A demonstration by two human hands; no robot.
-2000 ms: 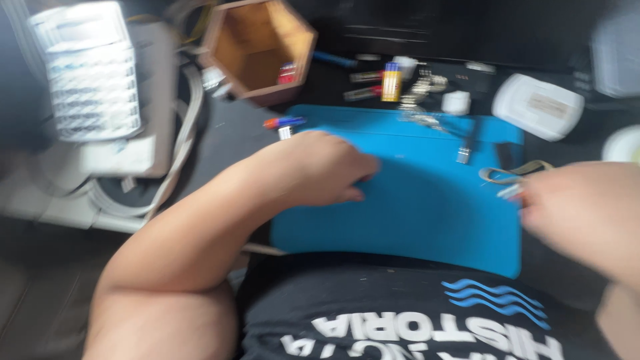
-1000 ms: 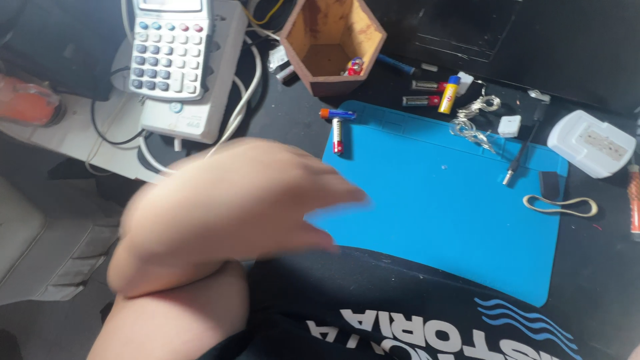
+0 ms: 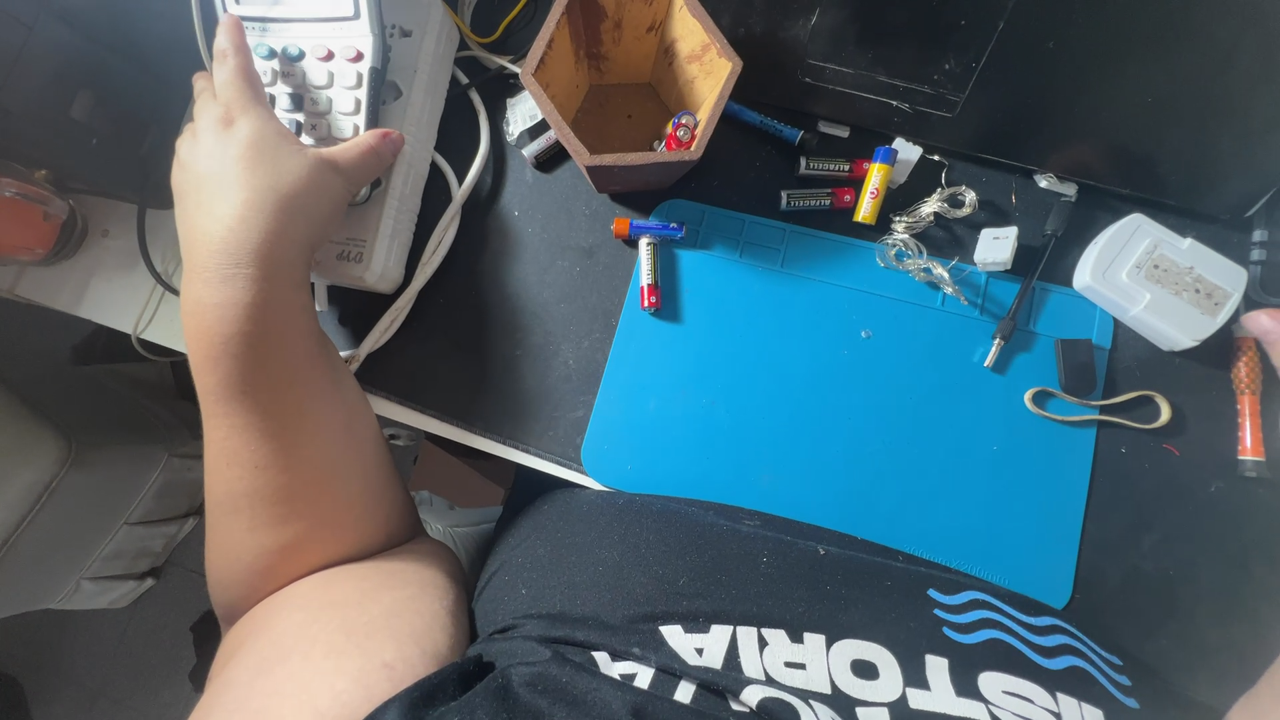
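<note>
My left hand (image 3: 265,175) lies over a white desk calculator (image 3: 320,75) at the upper left, fingers spread along its left side and thumb across its keys; whether it grips it I cannot tell. Only the fingertips of my right hand (image 3: 1265,335) show at the right edge, by an orange-handled screwdriver (image 3: 1248,410); their hold is unclear. On the blue silicone mat (image 3: 840,420) between them, a blue-and-orange battery (image 3: 648,230) touches an upright-lying white-and-red battery (image 3: 650,275) at the upper left corner. A black cable with a metal tip (image 3: 1018,290) and a cream rubber band (image 3: 1100,420) lie at the right.
A hexagonal wooden container (image 3: 640,90) holds batteries. Behind the mat are a yellow-and-blue battery (image 3: 875,185), two red-and-black batteries (image 3: 835,168), thin wire coils (image 3: 935,205) and a white plastic case (image 3: 1160,280). White cables (image 3: 465,200) run beside a white power strip (image 3: 395,220).
My left hand has moved from over the mat to the calculator at the upper left. My right hand, near the rubber band two seconds ago, is now at the right edge.
</note>
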